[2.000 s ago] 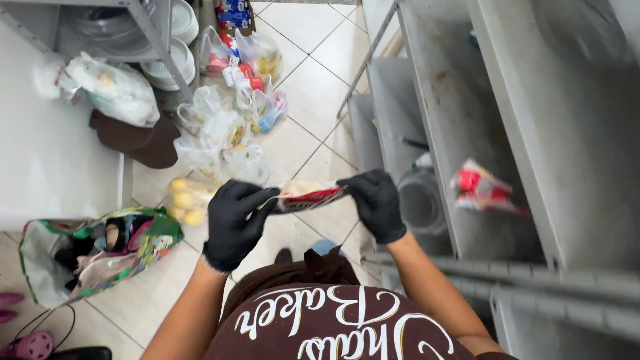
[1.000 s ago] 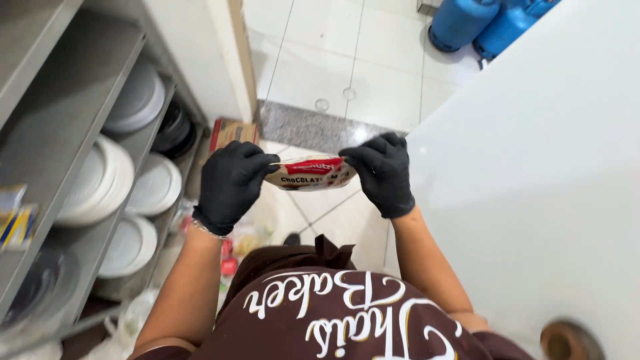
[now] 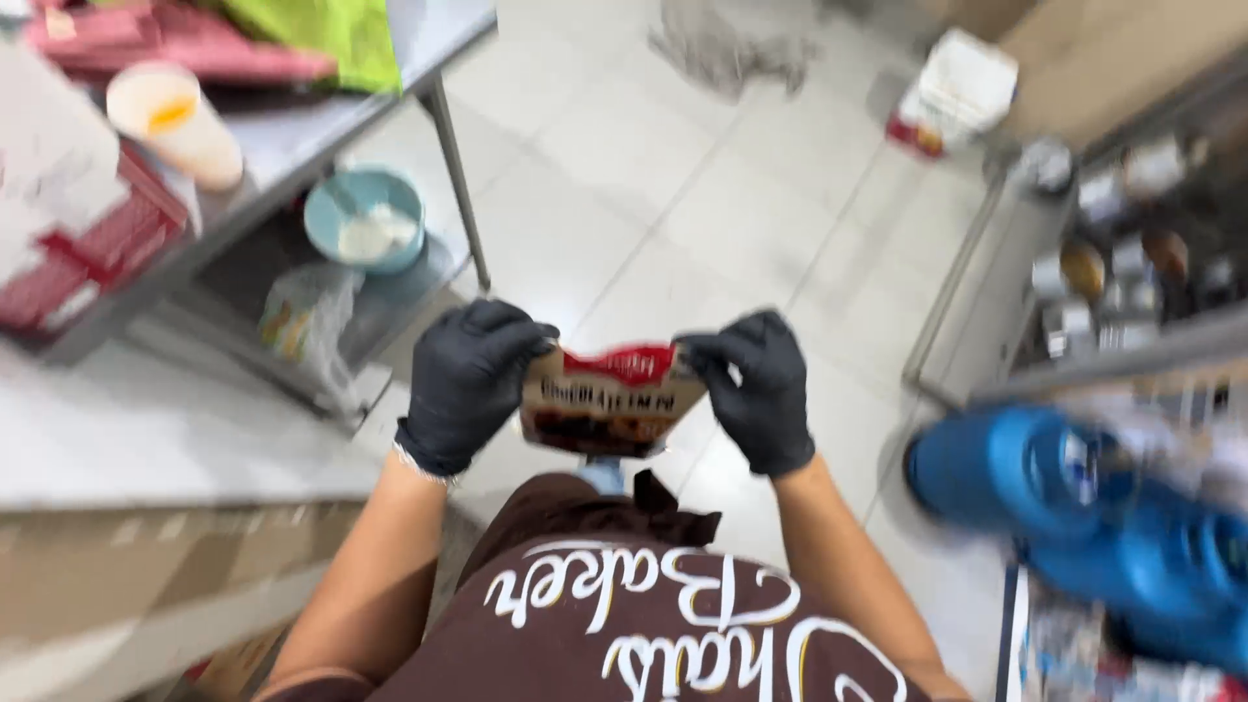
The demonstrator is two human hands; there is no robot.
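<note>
A packet of chocolate powder [image 3: 609, 400], beige with a red top band and dark printing, hangs in front of my brown apron. Pinched at its top left corner by my left hand [image 3: 478, 380], it is gripped at the top right corner by my right hand [image 3: 756, 390]. Black gloves cover both hands. The top edge bows between them, and I cannot tell whether the packet is sealed.
At the left stands a table [image 3: 341, 132] with a cup [image 3: 175, 122] on top and a light-blue bowl [image 3: 366, 219] of white content on its lower shelf. Blue gas cylinders [image 3: 1004, 463] stand at the right, below a shelf of jars [image 3: 1121, 263]. A white box [image 3: 960, 88] lies on the tiled floor.
The view has swung from shelves and floor bags, past a doorway, to a table and gas cylinders. Both hands still hold the packet, whose printed front now shows more fully.
</note>
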